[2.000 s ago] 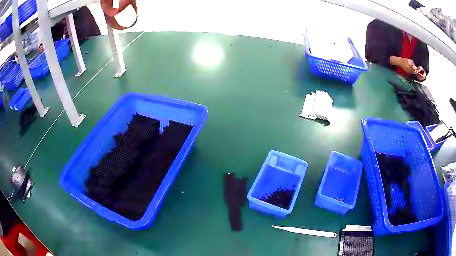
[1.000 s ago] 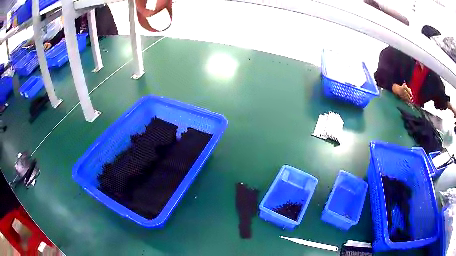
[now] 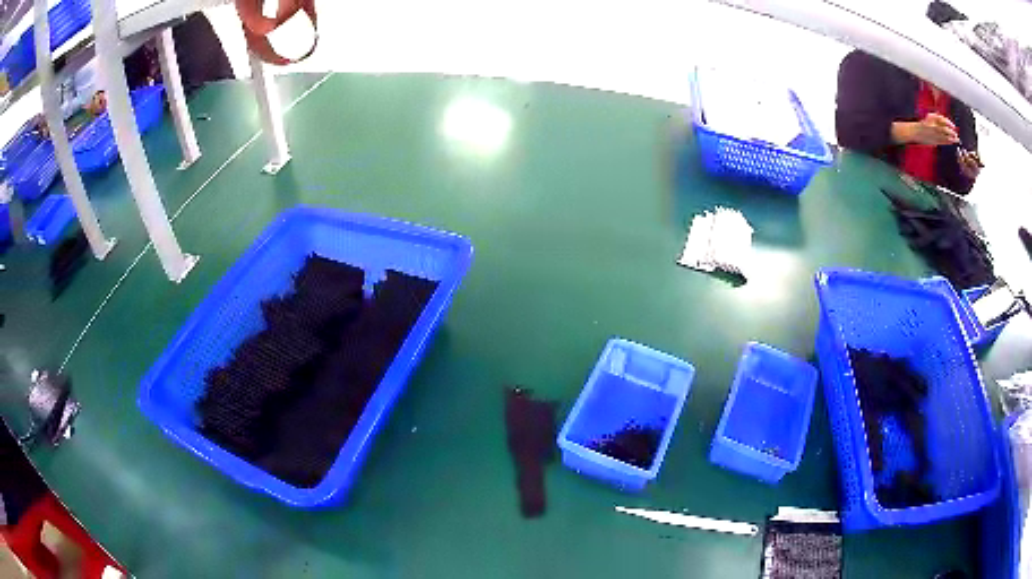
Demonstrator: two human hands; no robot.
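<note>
Neither of my hands is in view. A single black strip point(image 3: 530, 452) lies on the green table. Right of it stands a small blue bin point(image 3: 628, 414) with small black pieces point(image 3: 630, 444) at its near end. A second small blue bin point(image 3: 766, 413) holds only a few specks. A white pointed stick point(image 3: 687, 521) lies in front of the bins, its point to the left. A dark sheet with silvery rows point(image 3: 802, 552) is cut off by the bottom edge. A large blue basket point(image 3: 447, 283) at the left holds rows of black strips point(image 3: 323, 368).
A blue basket point(image 3: 832, 390) with black strips stands at the right. A perforated basket point(image 3: 756, 161) and a white bundle point(image 3: 717, 241) are farther back. A person point(image 3: 911, 124) sits at the far right near black strips point(image 3: 939, 235). White frame legs point(image 3: 138, 170) stand at the left.
The view tilted and turned, then came back almost to where it was. The bins, strip and stick lie as before. The person's hands at the far right have moved.
</note>
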